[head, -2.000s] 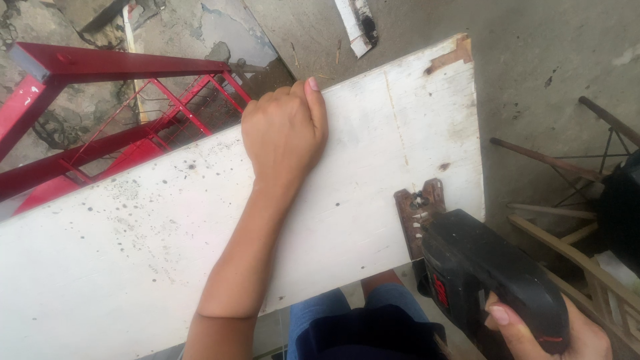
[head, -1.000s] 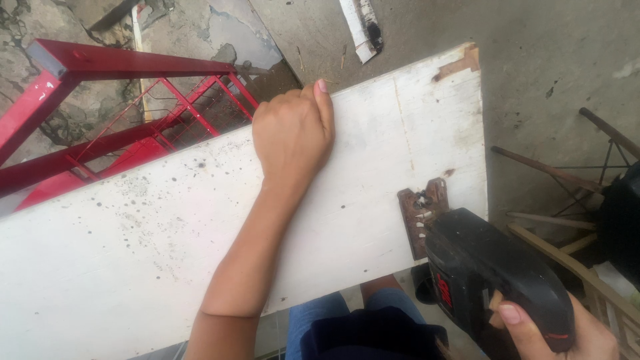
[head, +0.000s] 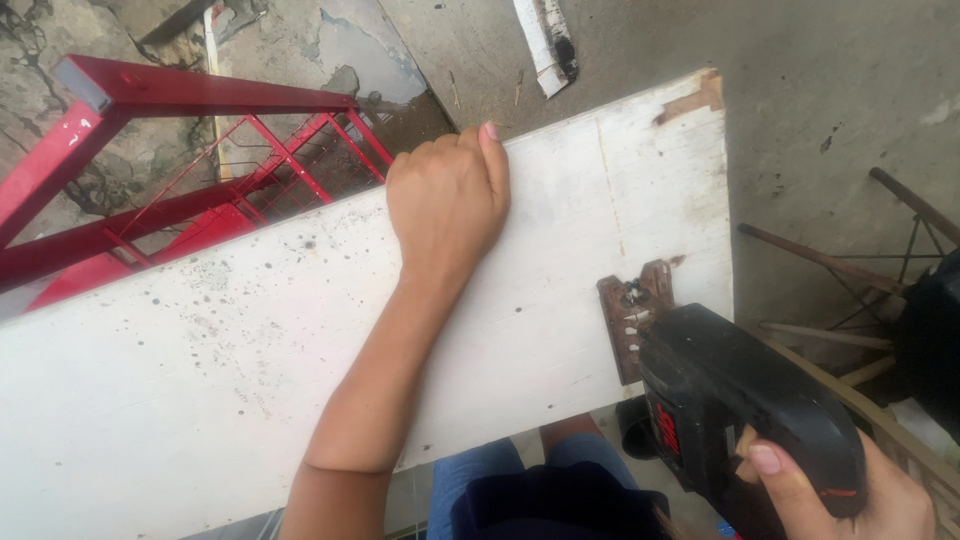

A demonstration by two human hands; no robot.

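Observation:
A long white-painted board (head: pixel 525 315) stretches across the view, speckled on its left part and chipped at its far right corner. My left hand (head: pixel 450 195) is closed over the board's far edge, thumb tip uppermost. At the lower right, my right hand (head: pixel 840 480) grips the handle of a black jigsaw (head: pixel 750 382) with red lettering. The jigsaw's rusty metal base plate (head: pixel 637 322) lies on the board near its right end, reaching in from the near edge. The blade's contact with the board cannot be made out.
A red metal frame with wire mesh (head: pixel 225 97) stands beyond the board at left. A white strip (head: pixel 541 49) lies on the concrete floor. Rusty metal legs (head: pixel 825 259) and wooden slats (head: pixel 862 405) are at right. My legs (head: pixel 480 472) are below the board's near edge.

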